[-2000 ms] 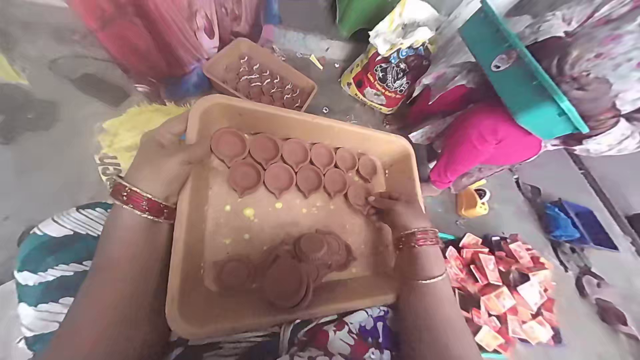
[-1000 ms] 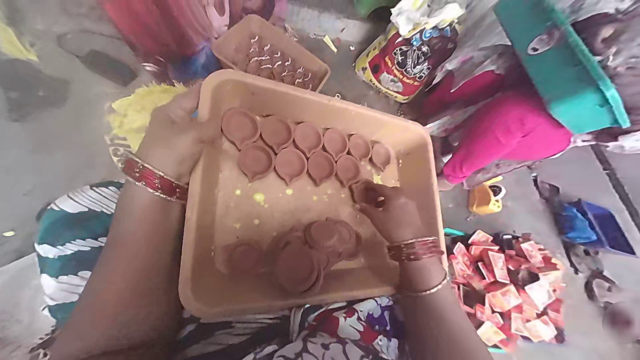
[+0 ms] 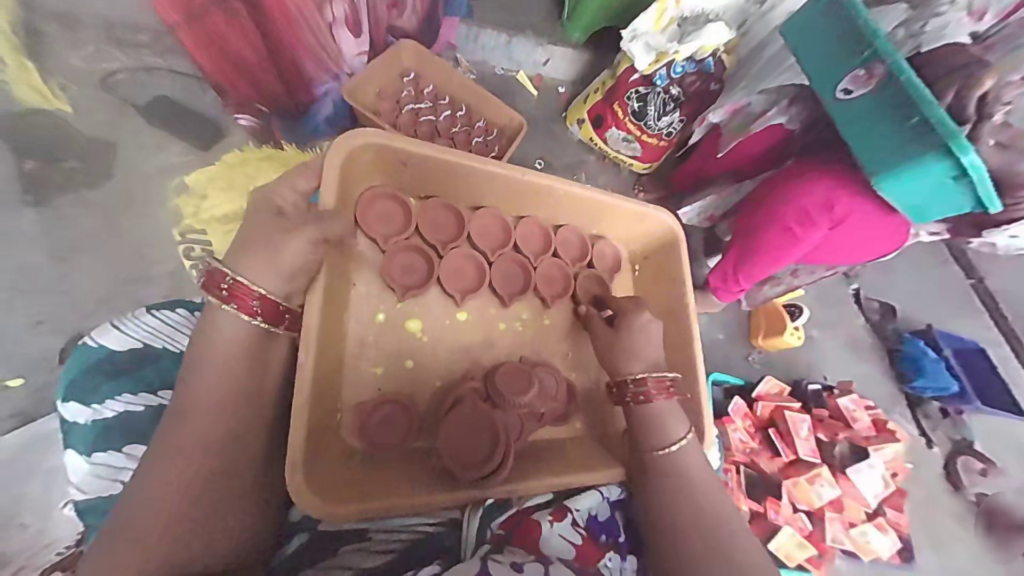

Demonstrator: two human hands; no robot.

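A tan plastic tray (image 3: 496, 498) rests tilted over my lap. My left hand (image 3: 292, 228) grips its upper left rim, thumb inside. Small clay lamps with pointed lips stand in two rows along the far side, such as the clay lamp (image 3: 386, 214) at the left end. My right hand (image 3: 628, 332) is inside the tray at the right, its fingertips on the last clay lamp (image 3: 592, 286) of the lower row. Nearer me lies a loose pile of clay lamps (image 3: 472, 436), with a clay lamp (image 3: 386, 424) apart at its left.
Beyond the tray is a smaller tan tray (image 3: 512, 136) of clay lamps with white marks. A printed sack (image 3: 652, 104) stands behind. A person in pink (image 3: 808, 224) sits at right near a green tray (image 3: 888, 120). Small red boxes (image 3: 812, 488) fill a container at lower right.
My right hand has set a lamp at the right end of the lower row and stays at it. My left hand keeps its hold on the tray.
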